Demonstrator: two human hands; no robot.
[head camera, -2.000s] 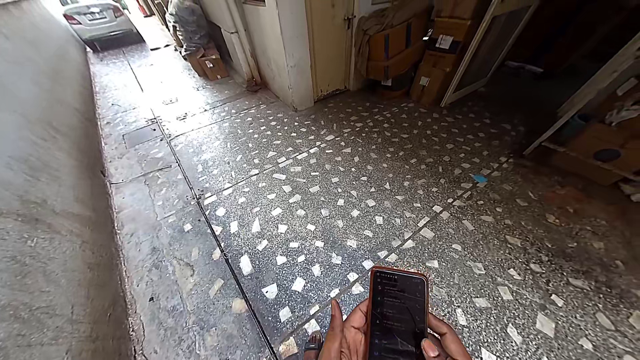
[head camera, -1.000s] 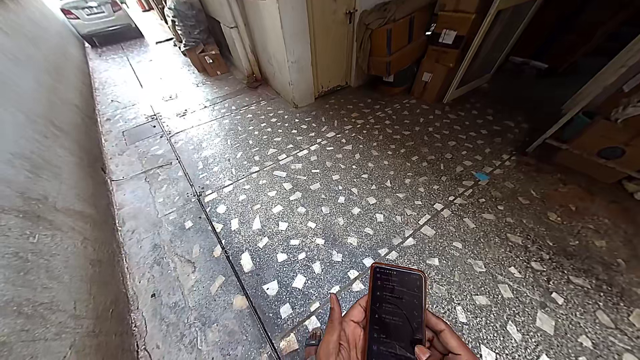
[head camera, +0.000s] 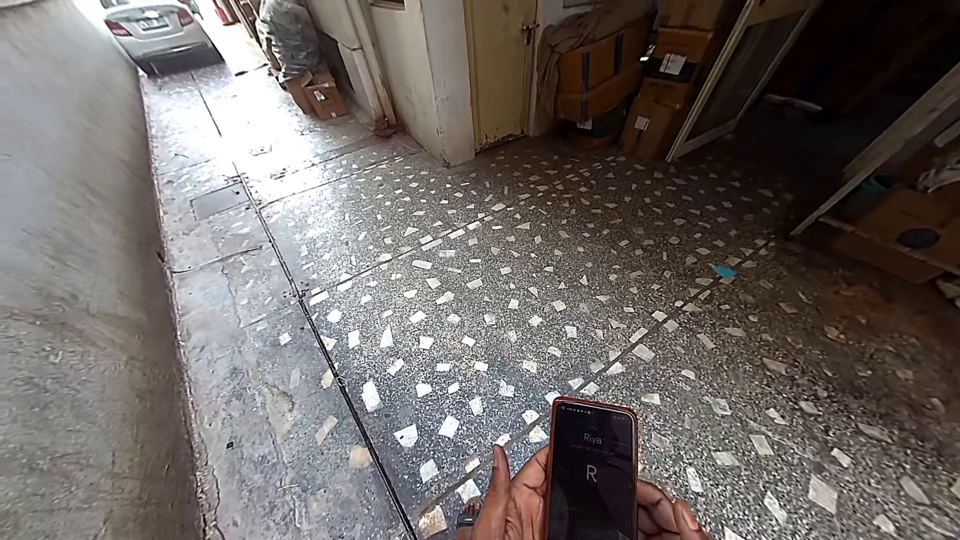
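A smartphone in an orange-brown case stands upright at the bottom centre-right, its dark screen lit with a few light characters. My left hand holds its left edge, thumb raised and off the screen. Around the lower right edge curl the fingers of my right hand, the thumb beside the phone. The lower part of both hands and of the phone is cut off by the frame's bottom edge. Part of a sandalled foot shows left of my left hand.
Speckled terrazzo floor spreads ahead, with a blue scrap on it. A grey wall runs along the left. Farther off are a white car, cardboard boxes, a yellowish door, stacked cartons and an open framed door.
The phone's screen has changed from a dark list to a nearly plain view with one large letter. My right thumb has moved off the screen to the phone's right side.
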